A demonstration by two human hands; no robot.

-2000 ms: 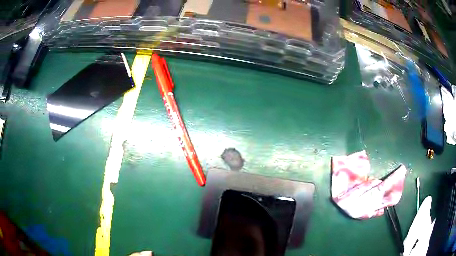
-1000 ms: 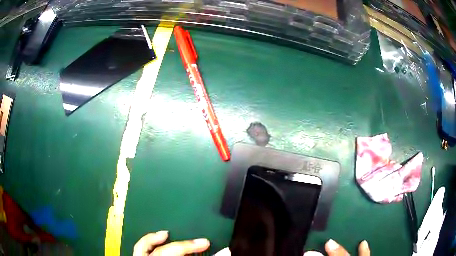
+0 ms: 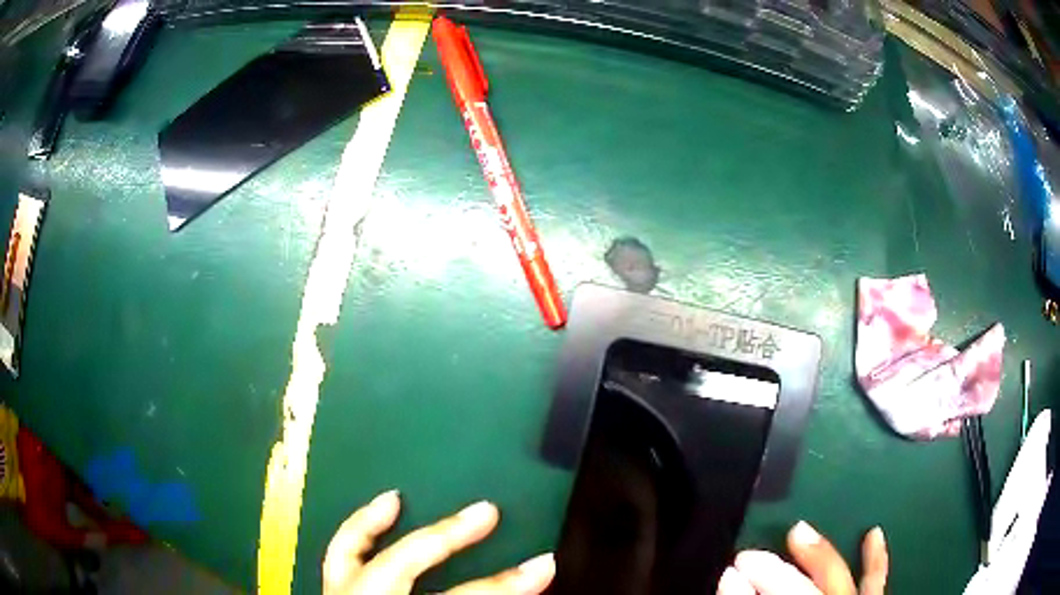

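A glossy black phone panel [image 3: 668, 477] lies in the dark grey alignment jig [image 3: 709, 328], whose engraved end plate shows at the top. My left hand [image 3: 430, 552] is at the lower edge, left of the panel, fingers spread, with one fingertip near the panel's left edge. My right hand [image 3: 808, 567] is at the lower right, partly cut off. Its nearest fingertips are at the panel's right edge and two other fingers are raised. Whether either hand grips the panel cannot be told.
A red marker pen [image 3: 502, 174] lies behind the jig. Yellow tape [image 3: 337, 250] runs along the green mat. A loose black sheet [image 3: 273, 110] is at the upper left. A crumpled pink-and-white cloth [image 3: 924, 360], dark tweezers [image 3: 979, 482] and a white wipe [image 3: 1017, 523] are right. Clear trays [image 3: 744, 47] line the back.
The view has shifted, so the jig, pen and cloth sit higher in the picture. Both hands have come into view beside the panel since the earliest frame.
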